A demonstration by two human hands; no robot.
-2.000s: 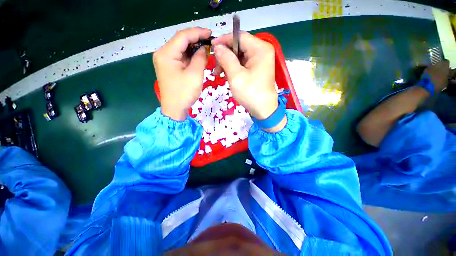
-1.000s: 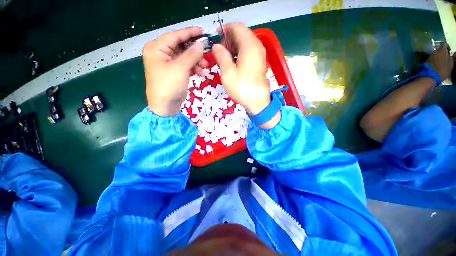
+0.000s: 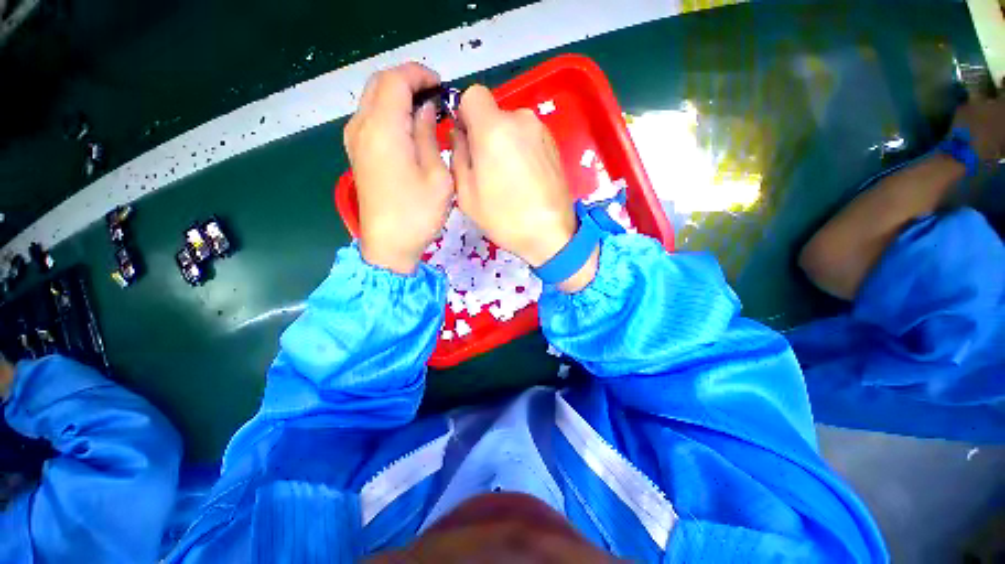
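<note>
My left hand (image 3: 399, 165) holds a small black electronic module (image 3: 436, 101) between thumb and fingers, above the far left part of the red tray (image 3: 595, 93). My right hand (image 3: 509, 176) is close against it, fingertips at the module's right side. Its fingers are curled down, and the tweezers cannot be made out now. Small white pads (image 3: 481, 275) lie in a loose heap in the tray, partly hidden under my hands and wrists. A blue strap (image 3: 577, 251) is on my right wrist.
Several black modules (image 3: 203, 251) lie on the green surface (image 3: 276, 209) at left. A black component tray (image 3: 55, 320) is at far left, beside a neighbour's blue sleeve. Another person's forearm (image 3: 882, 226) is at right. A white edge strip (image 3: 220, 119) curves behind the tray.
My right hand has turned palm-down and moved lower, and the upright tweezers seen earlier no longer show. My left hand has shifted slightly right since a second ago, still with the module.
</note>
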